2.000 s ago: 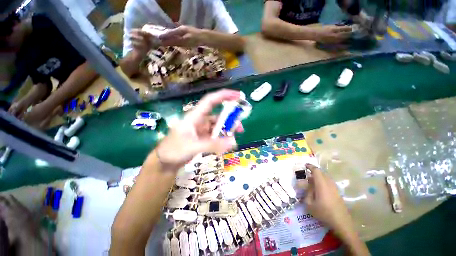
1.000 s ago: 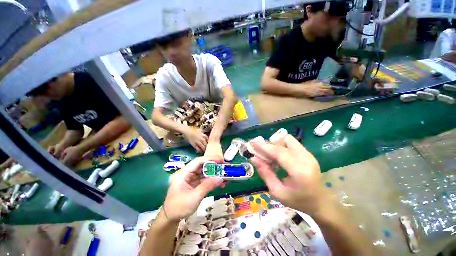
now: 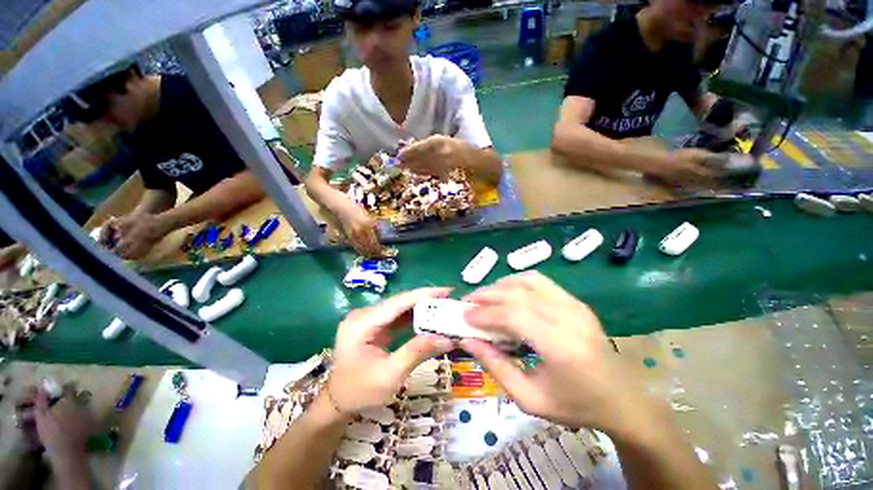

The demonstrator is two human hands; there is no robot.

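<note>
A white oval housing (image 3: 446, 318) is held between both hands above the near edge of the green belt. No blue or green inside shows from this side. My left hand (image 3: 375, 356) grips its left end with thumb and fingers. My right hand (image 3: 546, 349) is closed over its right end and hides that part. Beige elongated parts (image 3: 536, 459) lie in rows on the bench below the hands, with a dark square part (image 3: 422, 470) among them.
The green belt (image 3: 431, 278) carries white housings (image 3: 528, 254), a dark one (image 3: 624, 246) and open blue-filled units (image 3: 369, 274). A grey metal frame (image 3: 182, 316) crosses at left. Clear plastic (image 3: 831, 383) lies at right. Several people sit across the belt; another person's hands show at lower left.
The open housing with green board and blue battery now shows as a white shell, with my right hand against its right end. The person opposite has drawn back one hand; belt items shifted in view.
</note>
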